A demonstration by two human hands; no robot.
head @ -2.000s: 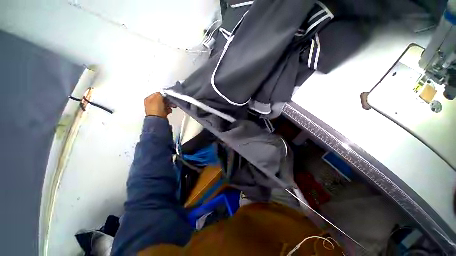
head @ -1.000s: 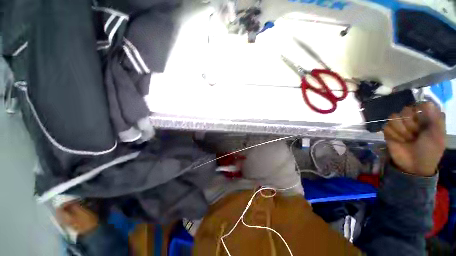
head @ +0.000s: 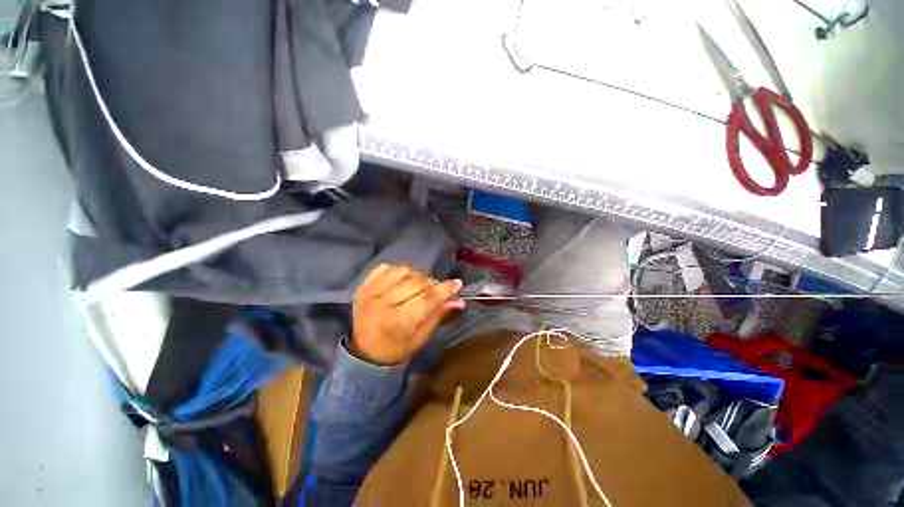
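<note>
The dark grey garment [head: 188,129] with white piping hangs over the table at the left. Its narrow lower edge with a white strip [head: 203,253] runs right to my left hand [head: 401,315]. My left hand is closed, thumb and finger pinched at the garment's edge; its fingers hide the exact hold. A thin, straight white line [head: 674,296] runs taut from these fingertips to the right edge of the picture. My right hand is out of the picture; only a dark sleeve shows at the lower right.
Red-handled shears [head: 768,141] lie on the white table [head: 595,119], near a black flat object [head: 860,218]. Measuring tape [head: 585,198] lines the table's edge. A blue crate [head: 706,366] with dark garments stands below at the right. A white earphone cord [head: 501,381] lies on the brown clothing.
My left hand has moved right from the garment's far left end to where the thin line comes out. My right hand, holding the line above the table's edge before, has left the picture.
</note>
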